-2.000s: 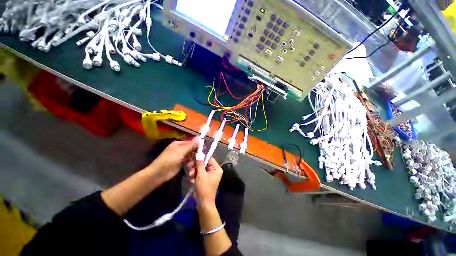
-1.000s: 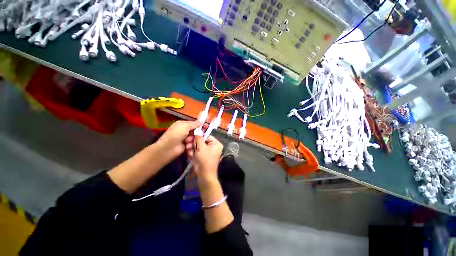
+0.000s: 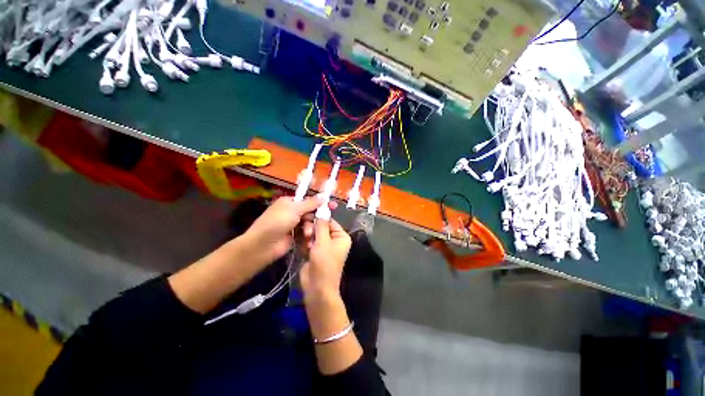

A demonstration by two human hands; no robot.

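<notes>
A white cable assembly (image 3: 251, 303) hangs in a loop below my hands, with a thicker moulded piece partway along. My left hand (image 3: 287, 222) holds at the second white stub from the left on the orange fixture strip (image 3: 417, 207). My right hand (image 3: 326, 251) grips a white connector (image 3: 323, 210) just below that stub, in line with it; whether the two are fully joined cannot be told. A white plug end also shows at the leftmost stub (image 3: 304, 182). The two right stubs (image 3: 357, 188) have no hand on them.
The beige tester (image 3: 433, 39) stands behind, with thin coloured wires (image 3: 371, 124) to the strip. A yellow clamp (image 3: 224, 166) and an orange clamp (image 3: 485, 251) hold the strip's ends. White cable piles lie left (image 3: 139, 46) and right (image 3: 541, 170), with small white parts (image 3: 679, 240) far right.
My hands have moved from the leftmost stub to the second one. The view has shifted slightly, and the tester screen is now mostly out of the picture.
</notes>
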